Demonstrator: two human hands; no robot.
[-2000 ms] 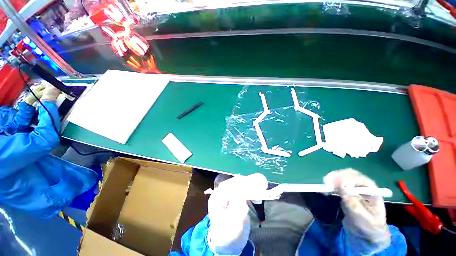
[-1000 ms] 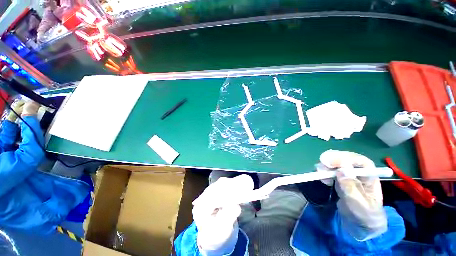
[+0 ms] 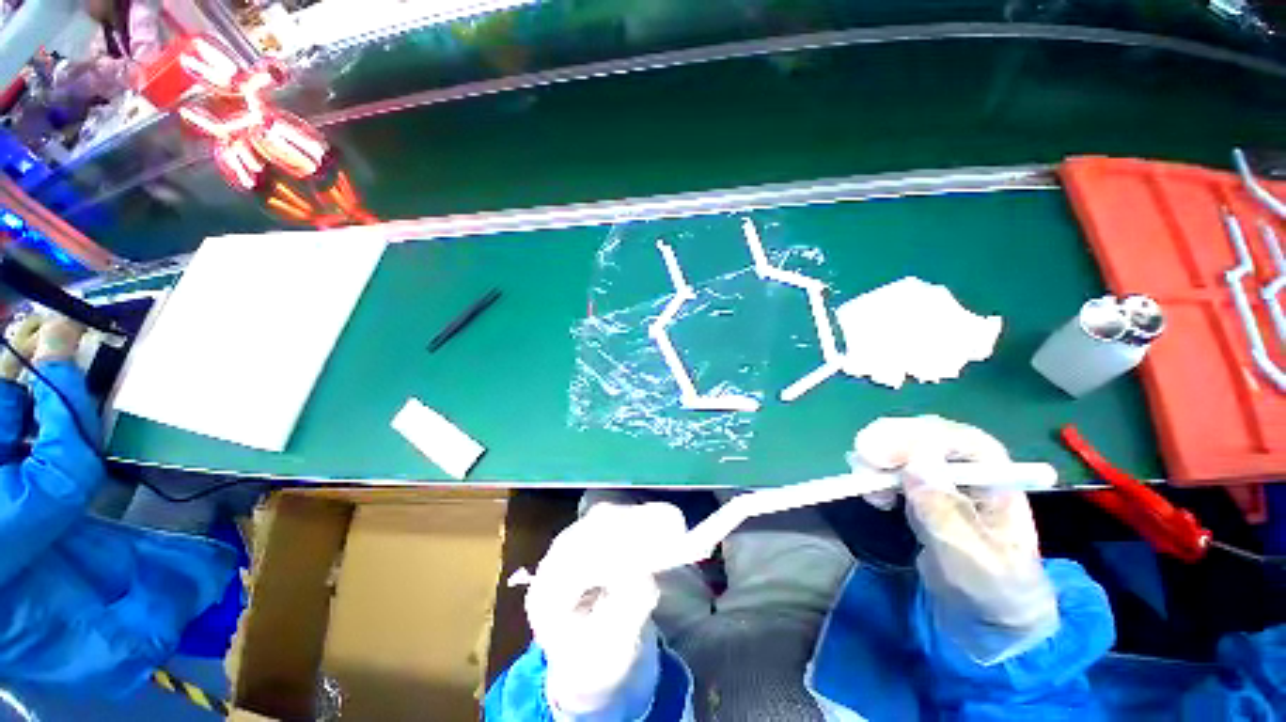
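Note:
A bent white strip (image 3: 797, 494) is held between my gloved hands over my lap at the bench's front edge. My left hand (image 3: 599, 585) is closed around its left end. My right hand (image 3: 970, 543) grips it near the right end, which sticks out past the fingers. Two more bent white strips (image 3: 659, 333) (image 3: 822, 327) lie on wrinkled clear film (image 3: 607, 381) on the green bench. A crumpled white wipe (image 3: 917, 332) lies right of them, touching or close to the right strip.
An orange-red tray (image 3: 1149, 310) with strips is at right, beside a whitish container (image 3: 1093, 346) with metallic tops. A red tool (image 3: 1149, 511) lies at the front edge. Left are a white board (image 3: 247, 339), card (image 3: 439, 439), dark stick (image 3: 464, 320), open carton (image 3: 409, 607) and a person's blue sleeve (image 3: 71, 466).
The view has shifted, showing more of the tray and its strips at right. The held strip has turned from nearly level to slanting, its left end lower. Both hands still hold it.

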